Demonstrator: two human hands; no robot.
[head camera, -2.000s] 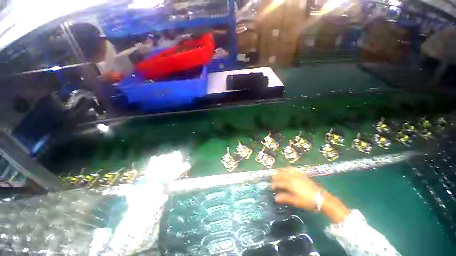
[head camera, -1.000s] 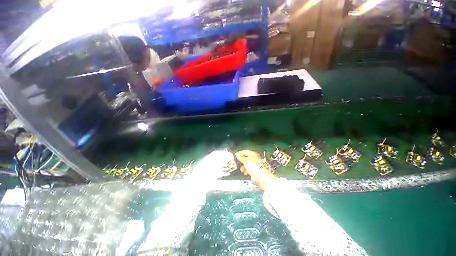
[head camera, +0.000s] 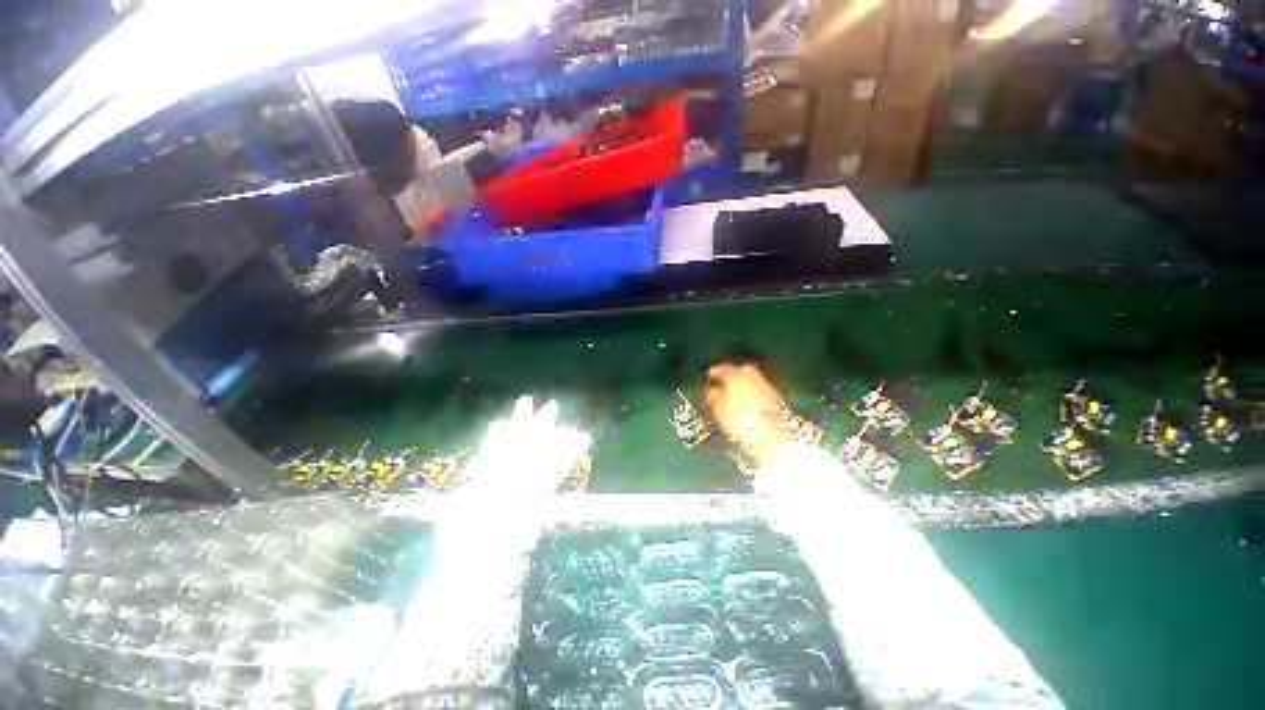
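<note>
My left hand (head camera: 534, 451), in a white glove and overexposed, is over the near part of the green belt, at the right end of the left row of circuit boards (head camera: 382, 473). Whether it holds a board is lost in glare. My right hand (head camera: 746, 405), which looks bare, is over the belt among the right group of circuit boards (head camera: 957, 447). One board (head camera: 692, 420) lies just left of its fingers. The fingertips are blurred, so I cannot tell if they grip anything. A clear blister tray (head camera: 677, 596) lies between my forearms.
Stacked silvery blister trays (head camera: 153, 596) stand at the left. A pale rail (head camera: 652, 509) edges the green belt (head camera: 555, 354). Beyond are a red bin (head camera: 597, 164) on a blue bin (head camera: 555, 264) and a black block (head camera: 777, 233) on a white board. A person (head camera: 396, 153) is behind, at the left.
Two seconds ago my right hand was over the blister tray; a second ago both hands met over the belt. Now they are apart, the left further left and the right further right.
</note>
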